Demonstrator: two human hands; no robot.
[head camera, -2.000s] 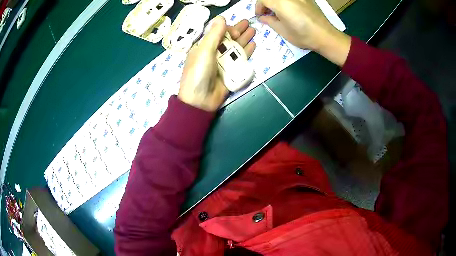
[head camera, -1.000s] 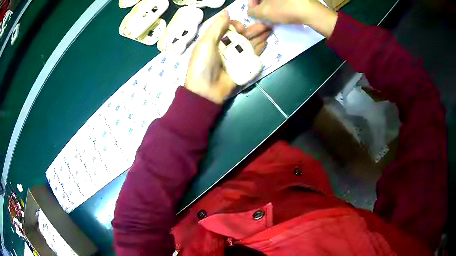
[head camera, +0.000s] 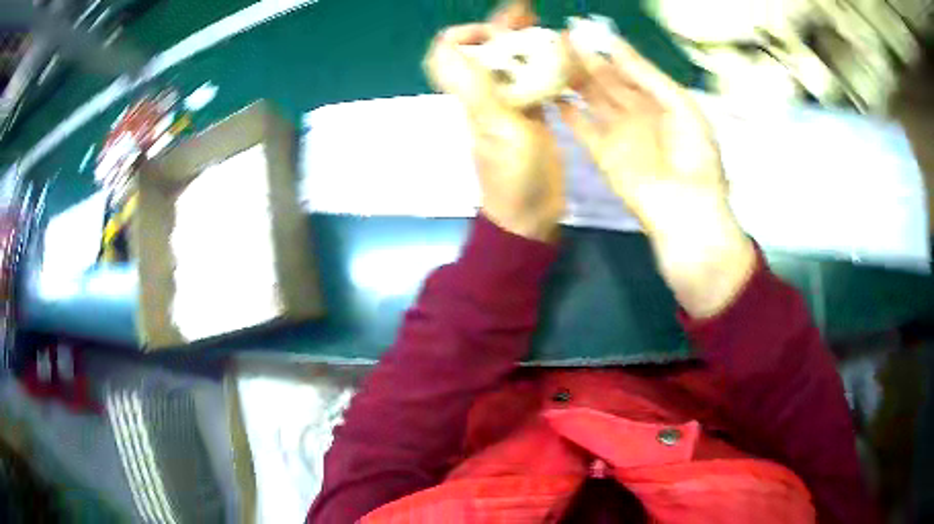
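The picture is blurred. My left hand (head camera: 512, 143) holds a cream plastic housing (head camera: 531, 63) with small dark cutouts, raised over the far part of the bench. My right hand (head camera: 661, 143) is against the housing's right side, fingers close together. A small whitish-blue piece (head camera: 594, 36) shows at its fingertips; whether they grip it is unclear. The long white adhesive pad sheet (head camera: 384, 154) lies beneath both hands, partly hidden by them.
An open cardboard box (head camera: 292, 220) with white scraps stands at left. Beyond it lie a red and white tangle of components (head camera: 133, 133) and a white paper (head camera: 72, 241). Cream housings (head camera: 799, 46) pile at upper right. The green bench's front edge runs before me.
The view has swung left, bringing the box fully in. My right hand has come from the sheet to the housing in my left hand, now with a small whitish piece at its fingertips.
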